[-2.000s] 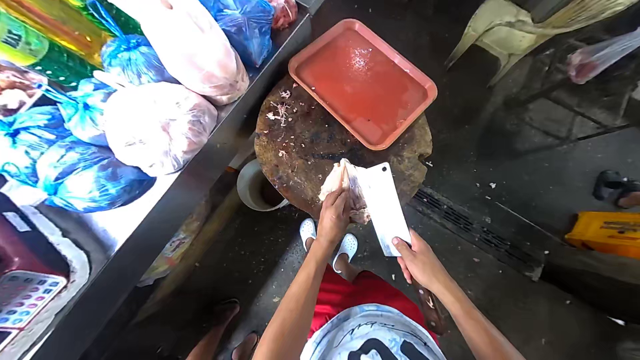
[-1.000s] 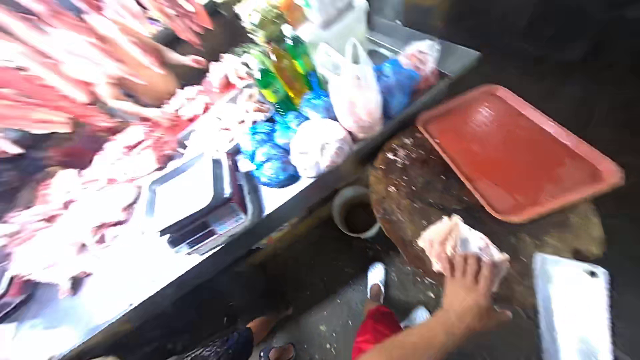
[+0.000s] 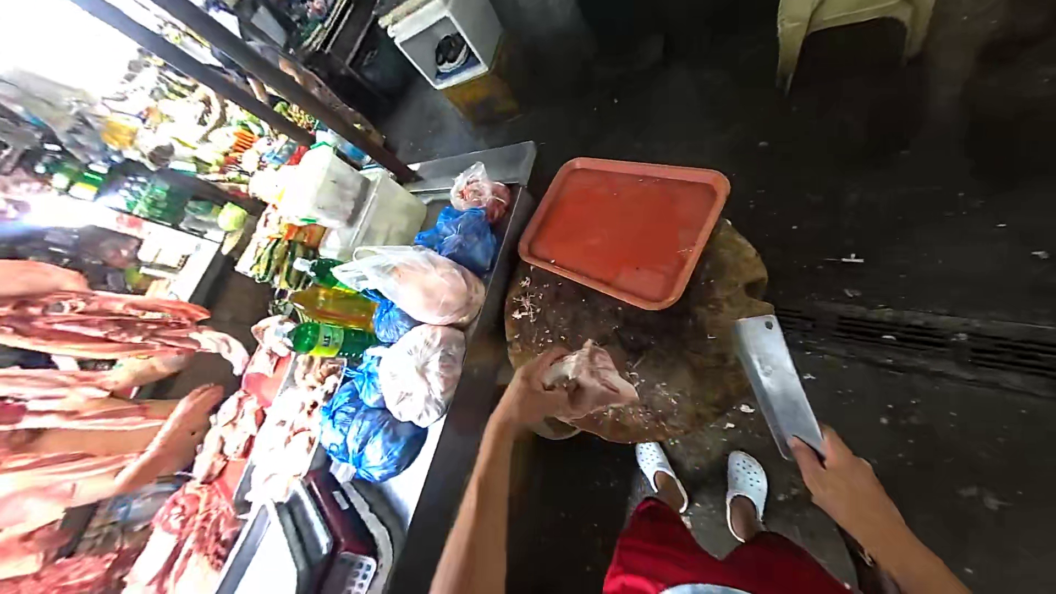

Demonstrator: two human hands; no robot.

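My left hand grips a pale piece of raw meat at the near left part of a round wooden chopping block. In my right hand is the handle of a metal cleaver. Its broad blade points away from me, beside the block's right edge and apart from the meat. A red plastic tray lies across the far part of the block. Small scraps are scattered on the wood. My left fingers are partly hidden behind the meat.
Left of the block runs a metal-edged counter with blue bags, a white plastic bag, bottles and a scale. Raw meat lies farther left. A plastic chair stands at the back right.
The cleaver, beside the meat two seconds ago, is now off to the right of the block. My left hand, flat over the meat one second ago, now grips its left side. The view has swung.
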